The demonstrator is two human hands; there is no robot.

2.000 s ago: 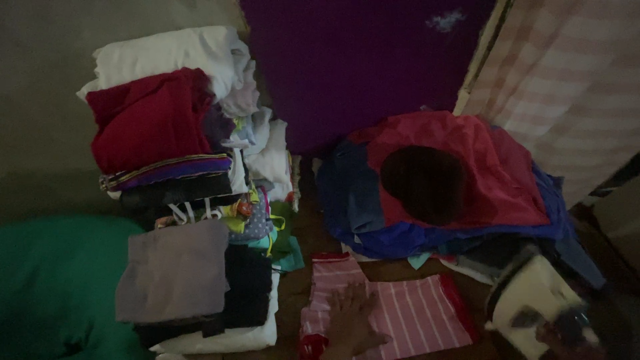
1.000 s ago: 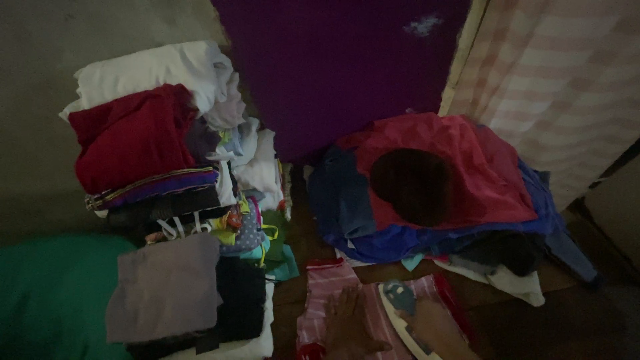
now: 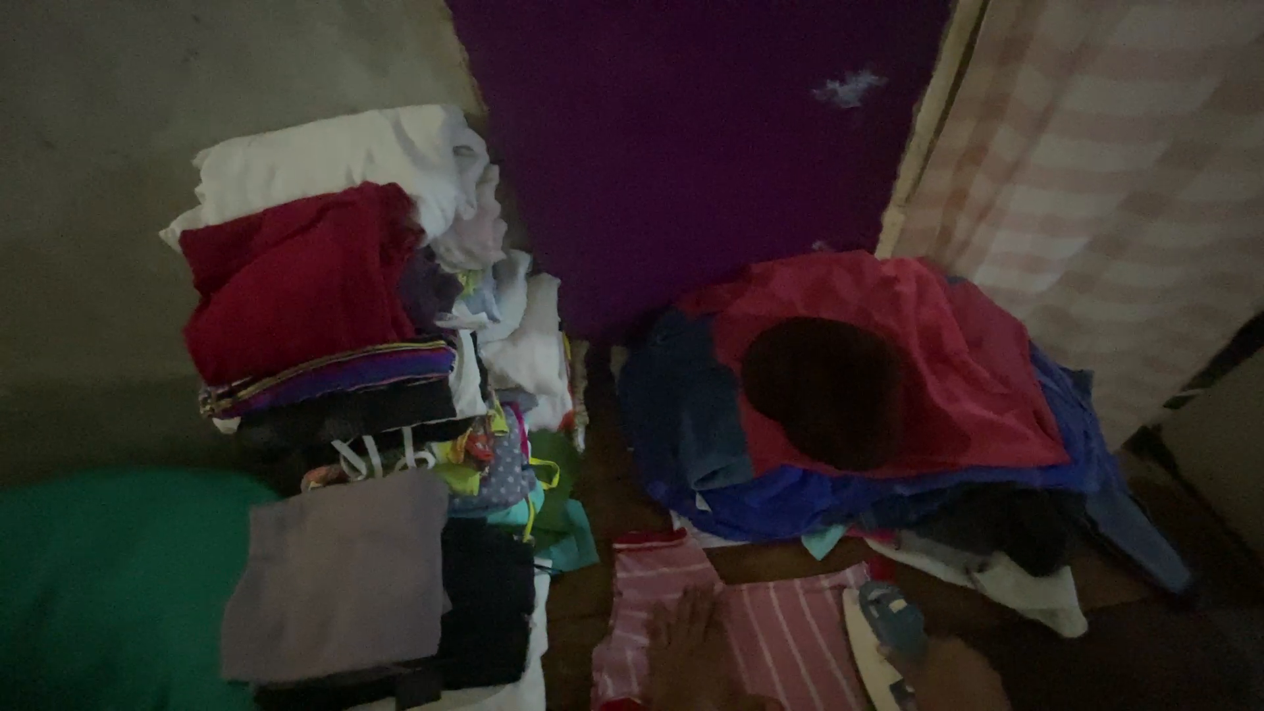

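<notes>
A pink garment with white stripes and red trim lies spread on the dark surface at the bottom. My left hand rests flat on it, fingers apart. To the right, my right hand is closed around the handle of a clothes iron, light-coloured with a blue-grey part. The iron stands on the garment's right part; its rear is cut off by the lower edge of the view. The picture is dim, so the fingers' detail is faint.
Left, folded clothes stand in stacks, with a red garment and a grey one on top. A green rounded thing is beside them. Behind the striped garment, a heap bears a red cloth with a dark round object. A checked curtain hangs right.
The iron stood right of the garment two seconds ago; my right hand then brought it left onto the garment. Since one second ago it has shifted towards the garment's right edge. My left hand stays flat.
</notes>
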